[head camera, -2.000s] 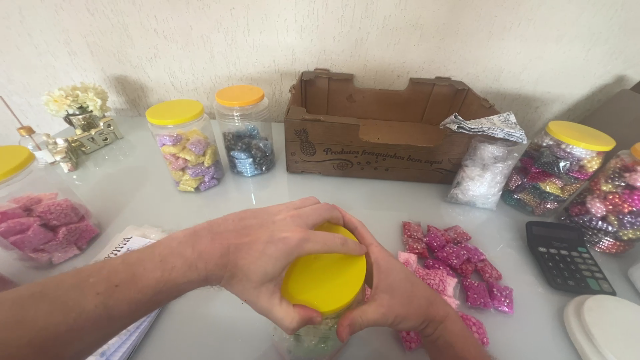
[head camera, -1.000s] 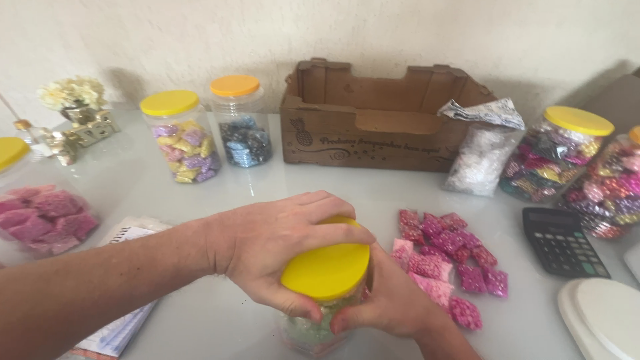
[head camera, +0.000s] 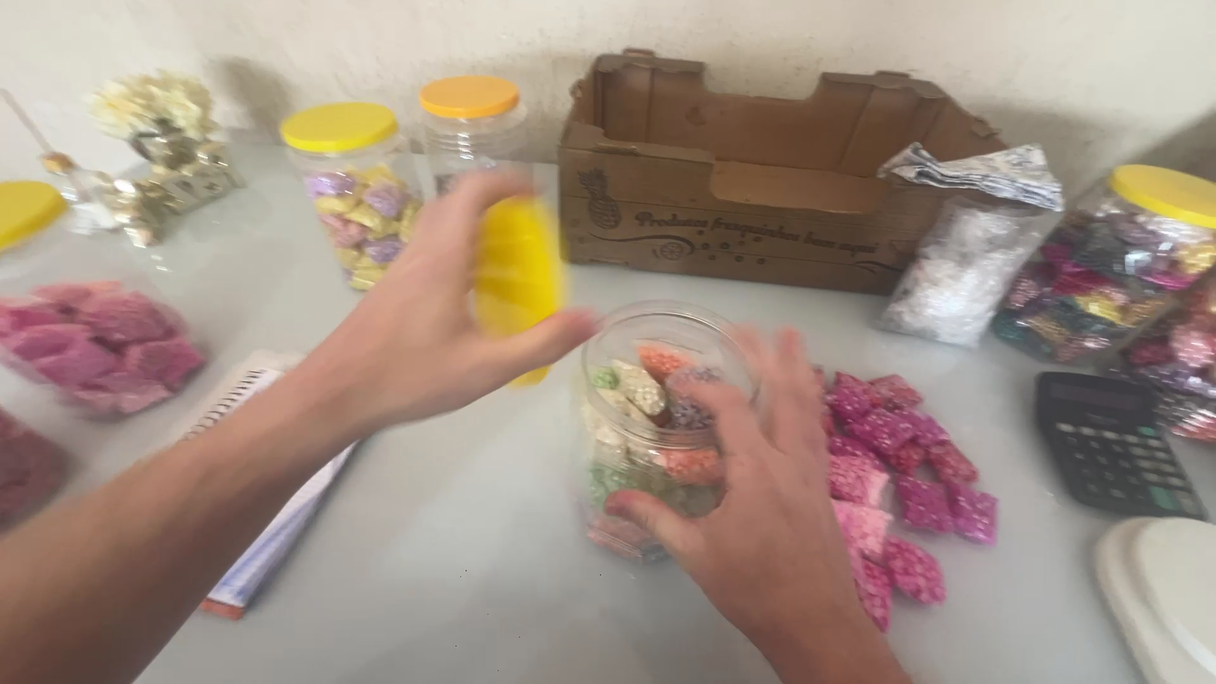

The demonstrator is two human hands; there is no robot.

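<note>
My left hand [head camera: 427, 304] holds a yellow screw lid [head camera: 518, 285] on edge, up and to the left of a clear plastic jar [head camera: 655, 427]. The uncovered jar stands on the table and contains small packets in orange, cream, green and lilac. Around its right side is my right hand [head camera: 750, 494], fingers spread, thumb near the front wall; whether it touches the jar is unclear from the blur. Just right of that hand lies a loose pile of pink and magenta bead packets [head camera: 883, 427].
Behind stand a cardboard box [head camera: 731, 228], a yellow-lidded jar [head camera: 347, 190], an orange-lidded jar [head camera: 470, 123] and a bag of clear beads [head camera: 959, 275]. A calculator [head camera: 1116, 442] lies right, a spiral notebook [head camera: 285, 513] left. Jars of packets [head camera: 114, 342] flank both sides.
The yellow lid has come off the jar and moved up and left in my left hand. My right hand has opened its fingers beside the jar, whose mouth now shows.
</note>
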